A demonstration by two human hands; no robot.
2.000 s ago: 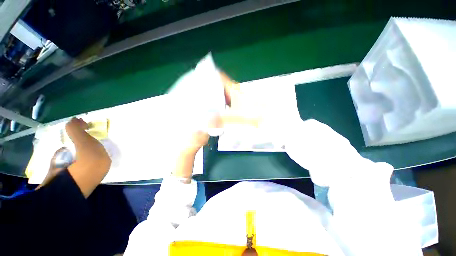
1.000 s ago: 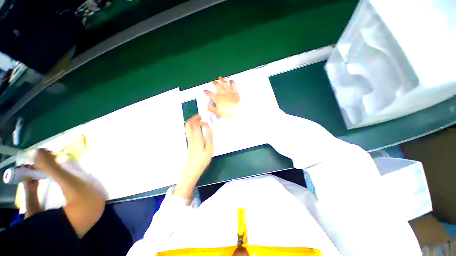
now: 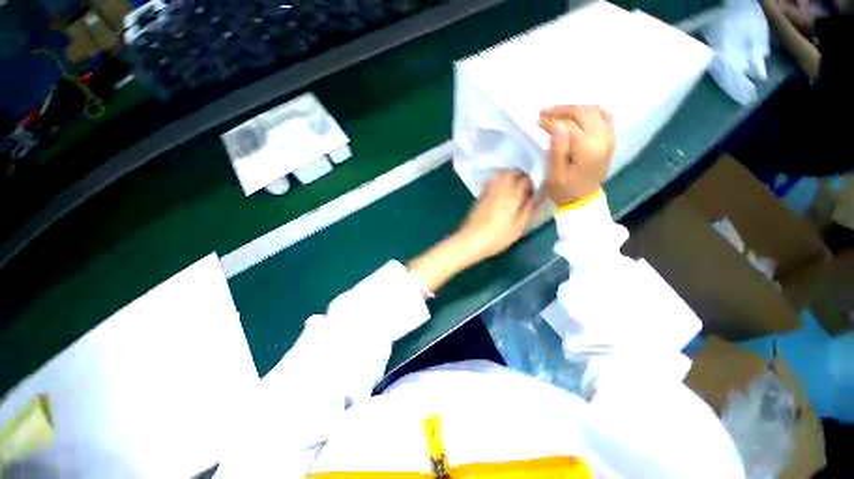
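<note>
The nested tray stack (image 3: 599, 75), a long white block, lies on the bench ahead and to the right. Its pocketed end face is turned towards the left. My left hand (image 3: 504, 213) is at the lower edge of that end tray, with its fingers closed on the rim. My right hand (image 3: 581, 154) is at the stack's near side by the same end, fingers curled; whether it grips a rim cannot be told. A single blister tray (image 3: 290, 140) lies on the green belt, with pale shapes in its pockets.
A white sheet (image 3: 140, 374) covers the bench at the left, with a yellow slip (image 3: 26, 432) on it. A pale dividing strip (image 3: 328, 210) runs along the belt. Open cartons (image 3: 740, 253) stand at the lower right. Another person's arm (image 3: 794, 37) and a clear bag (image 3: 740, 47) are at the upper right.
The view has swung right. Both my hands have moved from the white sheet area to the tray stack. A single tray now shows on the belt.
</note>
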